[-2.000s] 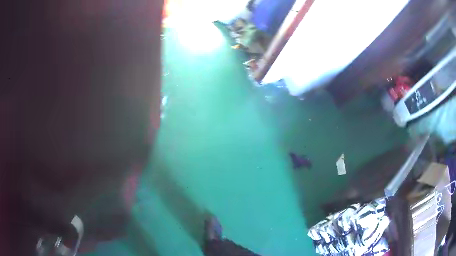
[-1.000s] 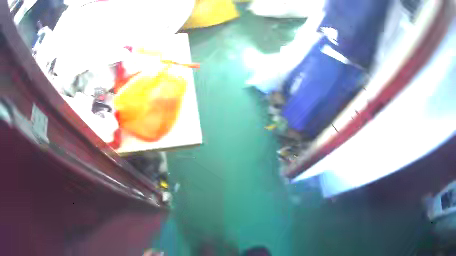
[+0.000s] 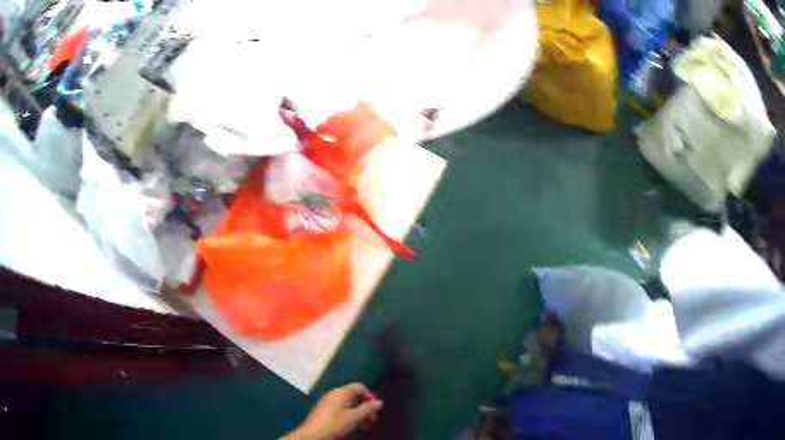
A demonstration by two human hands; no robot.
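Note:
An orange-red plastic bag (image 3: 280,279) lies on a pale flat board or tabletop (image 3: 314,357) at left of centre, with clear crinkled plastic (image 3: 301,189) on it and a red strip hanging over the right edge. My left hand (image 3: 344,411) is bare and low at the bottom edge, below the board's near corner and apart from the bag. Its fingers are loosely curled. Whether it holds anything small cannot be told. My right hand is out of the picture.
A large white surface (image 3: 482,51) is behind the board. A yellow sack (image 3: 575,73) and a cream sack (image 3: 714,129) stand on the green floor (image 3: 508,198). Blue and white bundles (image 3: 594,400) lie lower right. A dark red table side (image 3: 103,326) is at lower left.
The view has swung and moved nearer to the orange bag, which shows larger. The yellow and cream sacks show at upper right. My left hand, barely in view before, has come further in.

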